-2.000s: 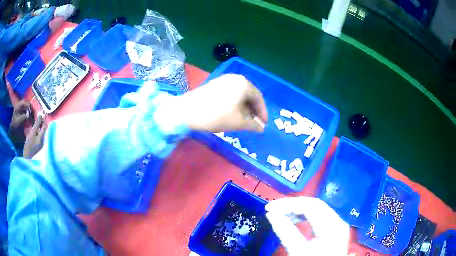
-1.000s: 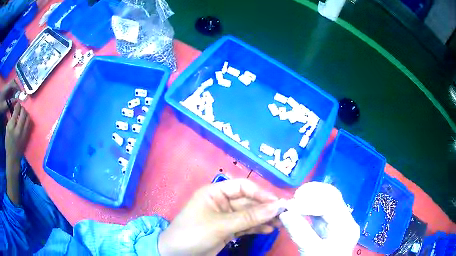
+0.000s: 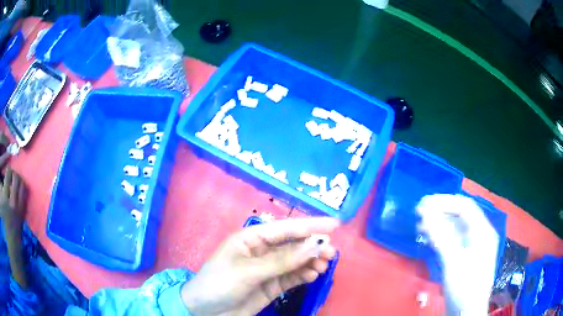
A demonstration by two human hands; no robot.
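My bare left hand [image 3: 262, 262] is at lower centre and holds a white housing [image 3: 317, 244] with a dark spot at its fingertips. Below it, the small parts tray [image 3: 323, 285] is mostly hidden by the hand. My white-gloved right hand [image 3: 460, 237] is over the right-hand blue tray [image 3: 395, 213] and the shallow blue tray [image 3: 499, 225]; glare hides its fingers and whether it holds anything. The supply bin [image 3: 278, 133] holds scattered white housings. The finished-parts bin [image 3: 102, 185] holds several housings with dark spots.
A clear bag [image 3: 148, 62] of small parts lies behind the left bin. A metal tray [image 3: 34, 102] and loose white parts [image 3: 77, 95] are at far left, near another person's hand [image 3: 13, 197]. A small white piece [image 3: 422, 299] lies on the red tabletop at lower right.
My left hand came back from over the supply bin to the front and met my right hand. Since then, my right hand has moved away to the right, over the trays.
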